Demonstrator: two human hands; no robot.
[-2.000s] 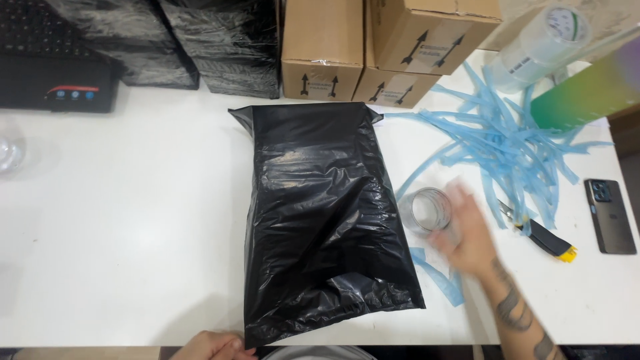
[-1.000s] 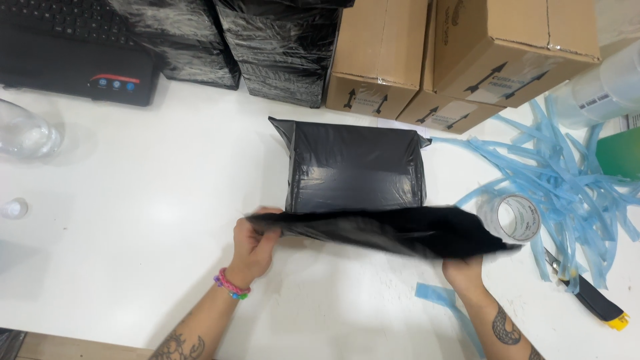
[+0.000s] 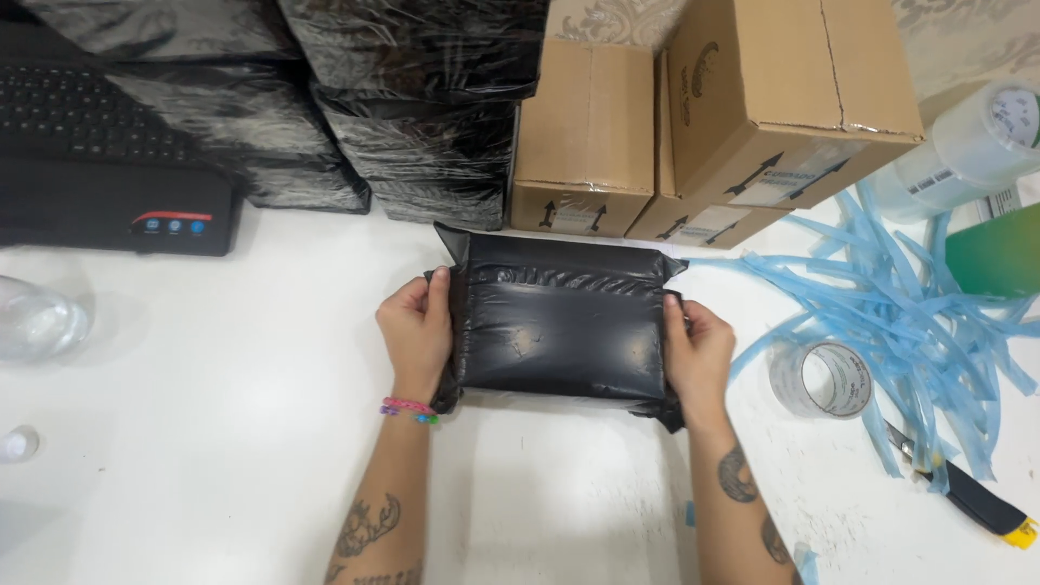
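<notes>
A black plastic mailer bag [image 3: 565, 325], folded over around a box-like shape, lies on the white table. My left hand [image 3: 418, 329] pinches its left edge, thumb on top. On the opposite side my right hand [image 3: 699, 349] grips the right edge, the thumb again uppermost and the fingers partly hidden. Pointed corners of the bag stick out at the far end. Right of my right hand, a roll of clear packing tape [image 3: 786, 382] rests on the table, against a heap of blue plastic strips [image 3: 910, 317].
Cardboard boxes [image 3: 581, 122] and stacked black-wrapped parcels [image 3: 439, 122] stand behind the bag. A black keyboard device [image 3: 106, 195] is at the left, near a clear bottle [image 3: 36, 321]. At the right lie a utility knife [image 3: 975, 496], large tape rolls [image 3: 942, 162] and a green container [image 3: 999, 256].
The bag's near part, flat on the table at first and then lifted by both hands, is now folded over the far part. My right hand has left the tape roll for the bag's right edge.
</notes>
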